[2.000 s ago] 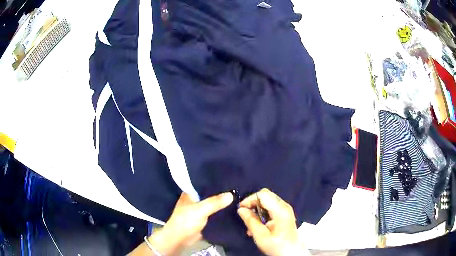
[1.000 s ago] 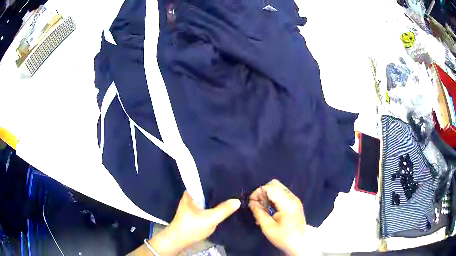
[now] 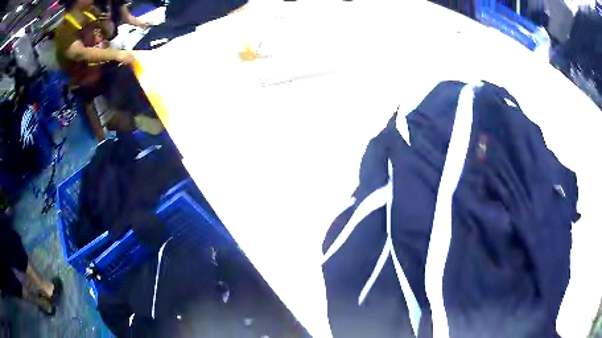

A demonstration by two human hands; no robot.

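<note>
A navy garment (image 3: 508, 218) with a wide white stripe (image 3: 453, 178) lies spread on the white table at the right of the view. Thinner curved white bands run over its left part. A small reddish label (image 3: 482, 146) shows near its far end. The lower part of the garment is cut off by the bottom edge of the picture. Neither of my hands is in view, so what they hold cannot be seen.
A white tabletop (image 3: 277, 145) has a yellow edge section (image 3: 153, 92). Blue crates (image 3: 191, 210) with navy garments stand on the floor at left. A person (image 3: 89, 46) is at the table's far left. Another person's foot shows at lower left. Blue plastic (image 3: 511, 26) lies beyond the table.
My view has swung to the left, so the garment appears further right. Both hands, the phone and the striped cloth have left the picture. Crates and people have come into view.
</note>
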